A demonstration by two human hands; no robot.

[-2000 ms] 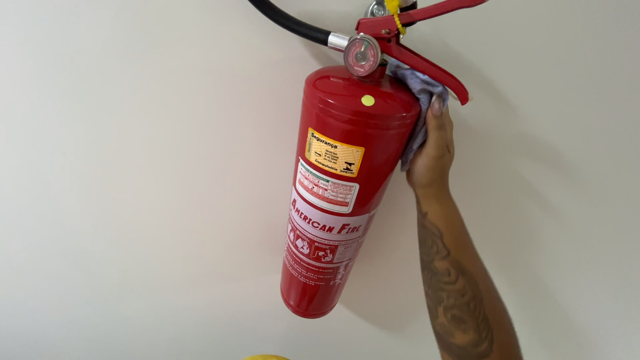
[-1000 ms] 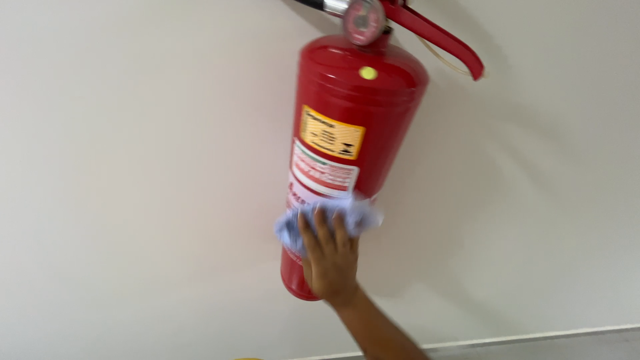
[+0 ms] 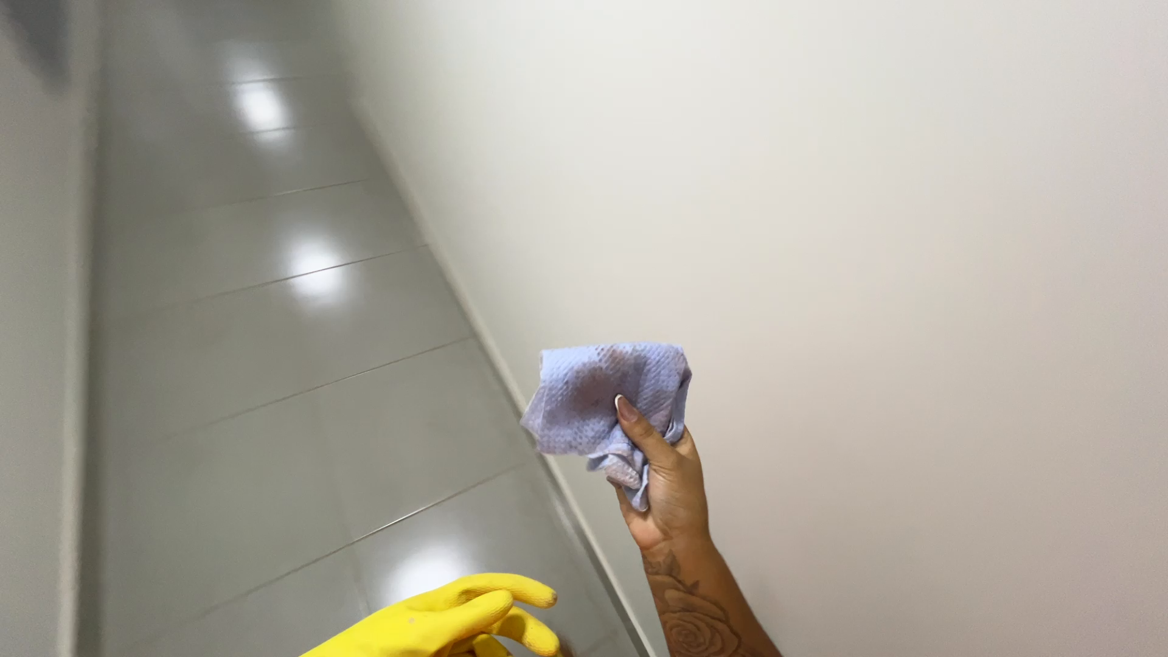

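Observation:
My right hand (image 3: 671,484) grips a folded, bluish-purple cleaning cloth (image 3: 570,420), its thumb pressed on top; the cloth carries dark, brownish stains. The hand is bare and the cloth is held up in front of the wall, its far edge fairly flat and its lower part bunched in the palm. At the bottom of the view my left hand (image 3: 465,616), in a yellow rubber glove, has its fingers bent and parted, with nothing seen in them. A gap separates the glove from the cloth. The fire extinguisher is out of view.
A pale wall (image 3: 867,228) fills the right side, with a baseboard (image 3: 493,365) along its foot. Grey, glossy floor tiles (image 3: 274,383) with light reflections run away to the upper left. Another pale wall (image 3: 36,365) borders the floor at far left.
The view has swung away from the red fire extinguisher to the floor and wall. My right hand has left the cylinder, where it held the cloth a second ago. My gloved left hand has come into view.

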